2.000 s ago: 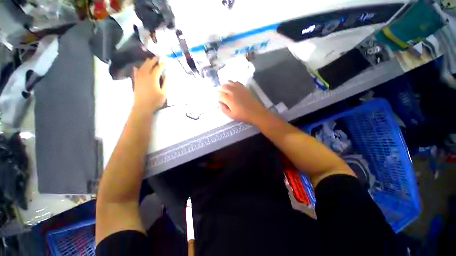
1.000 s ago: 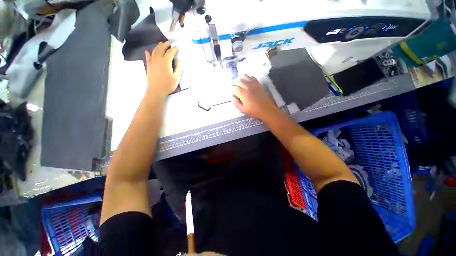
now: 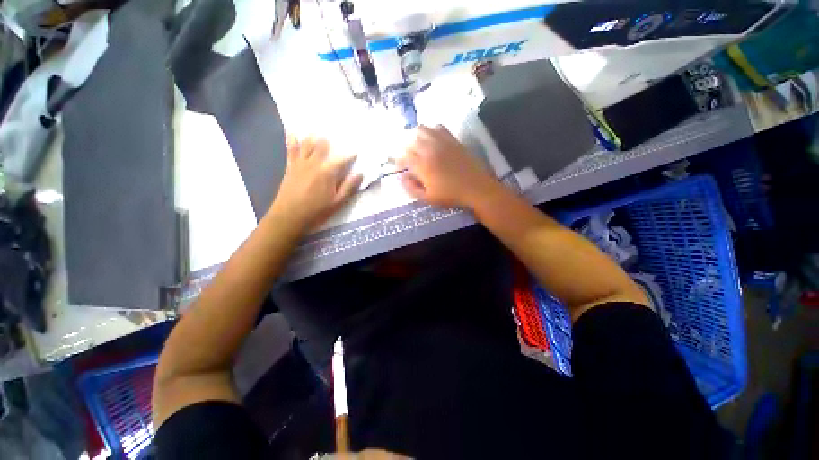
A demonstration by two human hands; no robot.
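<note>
A dark grey garment panel (image 3: 244,117) lies left of the needle, running from the upper left down to my left hand. My left hand (image 3: 316,180) rests flat with fingers spread at the panel's right edge; glare hides whether it presses cloth. My right hand (image 3: 440,169) is just below the presser foot (image 3: 404,106), fingers bent down on the bright bed; what lies under them is washed out. The sewing machine head (image 3: 489,45) is above. A stack of small dark grey pieces (image 3: 536,117) lies right of my right hand.
A stack of large panels (image 3: 117,180) lies left, with pale offcuts (image 3: 36,117) beyond. A black rectangle (image 3: 648,112) and green packet (image 3: 772,49) are right. A blue basket (image 3: 691,260) stands below right, another (image 3: 117,404) lower left. A measuring tape (image 3: 386,229) runs along the table edge.
The dark panel now extends further down toward the table's front edge. My left hand has moved down and nearer my right hand. The right hand stays close below the presser foot.
</note>
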